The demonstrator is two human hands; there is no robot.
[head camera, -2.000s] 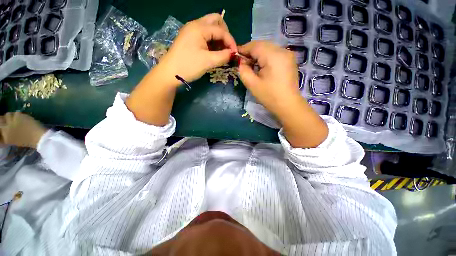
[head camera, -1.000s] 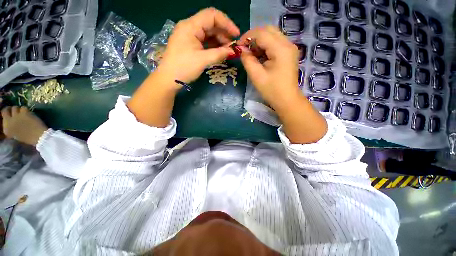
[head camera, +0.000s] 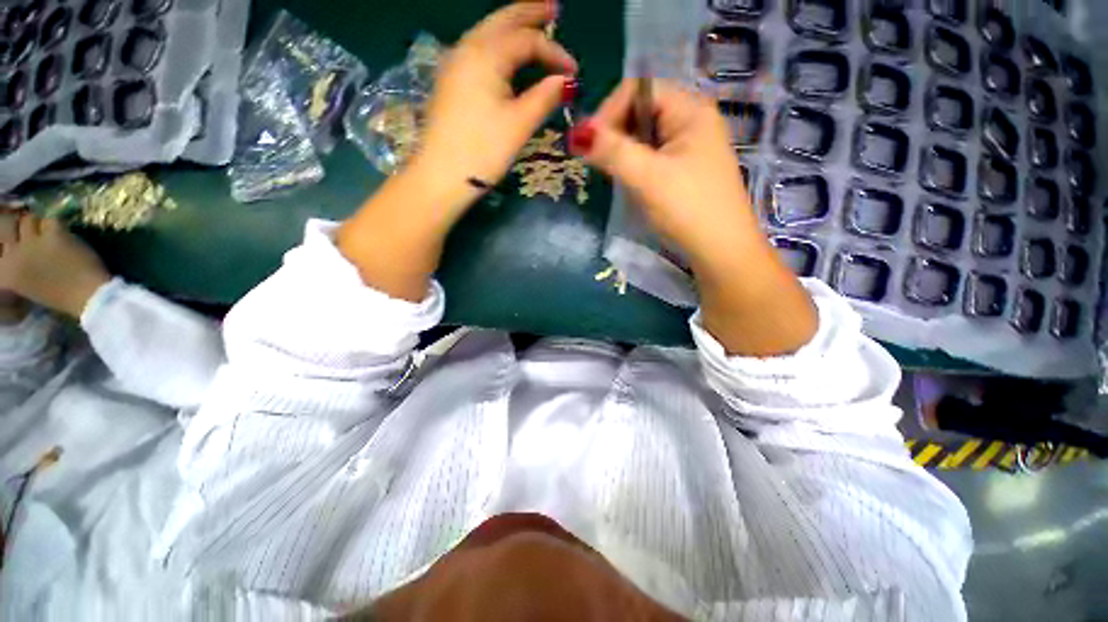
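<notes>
My left hand (head camera: 476, 107) is at the top centre, blurred, its thumb and fingertips curled. A tiny pale sliver (head camera: 550, 28) shows at its upper fingertips; I cannot tell whether it is gripped or stuck. A short dark strip (head camera: 479, 182) lies on the left wrist. My right hand (head camera: 680, 152) is just to the right, pinched around a slim, blurred dark tool, apparently tweezers (head camera: 644, 107). A thin small piece (head camera: 567, 114) shows between the two thumbs; which hand holds it is unclear. The hands are slightly apart.
A blister tray (head camera: 838, 249) of black frames is at right, another tray (head camera: 213, 91) at upper left. Clear parts bags (head camera: 273, 152) lie between. Beige scraps (head camera: 553, 176) lie below the hands, with another heap (head camera: 125, 201) at left. Another person's hand (head camera: 49, 259) is at the left edge.
The hands were close together at the fingertips and have moved slightly apart. The dark tool now stands upright in my right hand. The view has shifted a little.
</notes>
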